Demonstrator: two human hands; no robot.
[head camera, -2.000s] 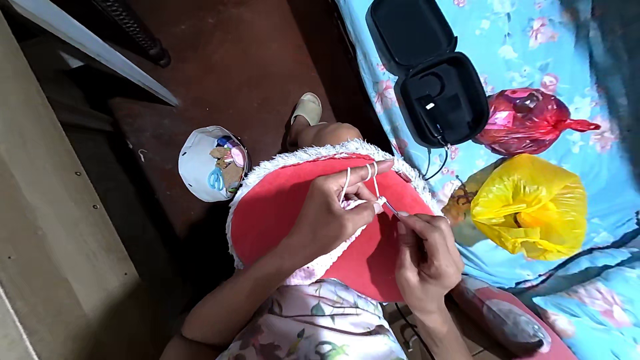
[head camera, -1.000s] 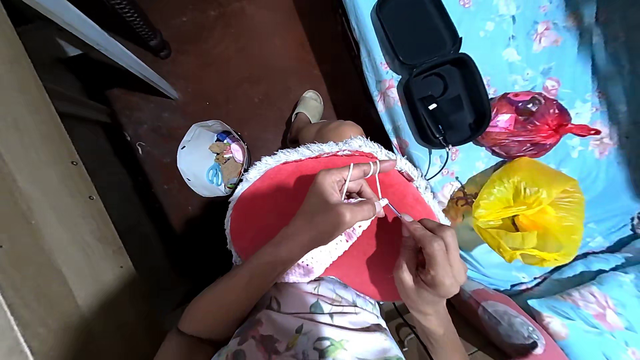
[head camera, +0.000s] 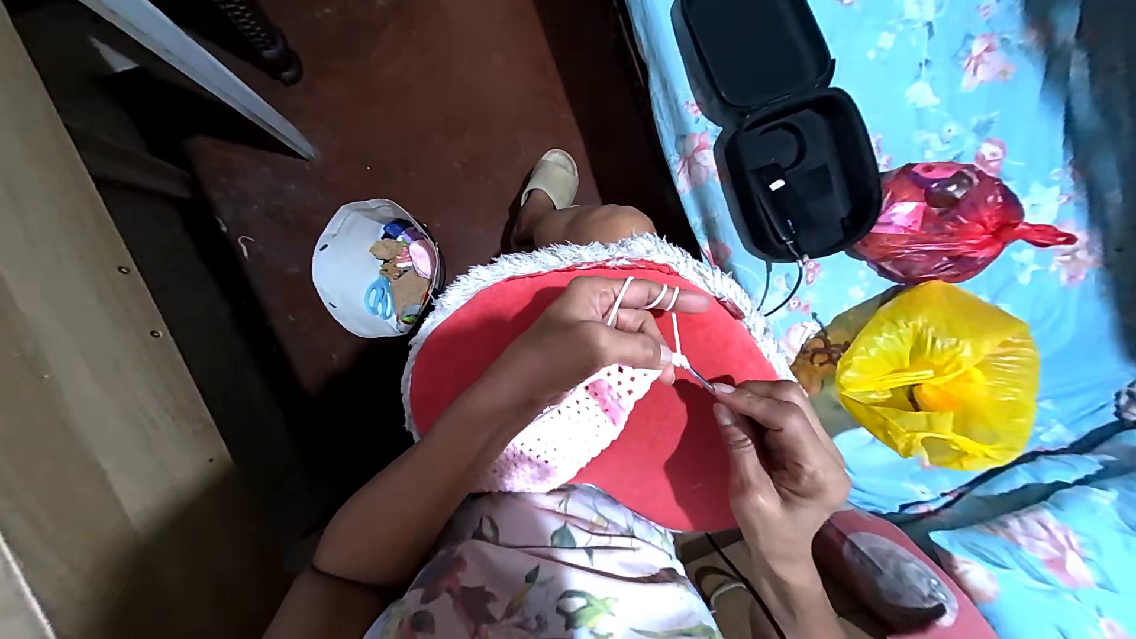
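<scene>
White yarn (head camera: 676, 333) wraps around the fingers of my left hand (head camera: 595, 333), whose thumb and fingertips pinch the edge of a white and pink crocheted piece (head camera: 568, 435). My right hand (head camera: 781, 439) holds a thin metal crochet hook (head camera: 699, 377) between thumb and fingers, its tip at the pinched stitches. Beneath both hands, a red pad with a fluffy white border (head camera: 692, 453) rests on my lap. Part of the crocheted piece is hidden behind my left hand and forearm.
A white bin (head camera: 342, 266) with light blue scissors (head camera: 380, 297) and scraps stands on the floor at left. On the flowered blue cloth at right are an open black case (head camera: 799, 177), a knotted red plastic bag (head camera: 950, 222) and a yellow plastic bag (head camera: 941, 373).
Both hands keep nearly the same place and hold. Only small shifts of the fingers and the hook show at the yarn.
</scene>
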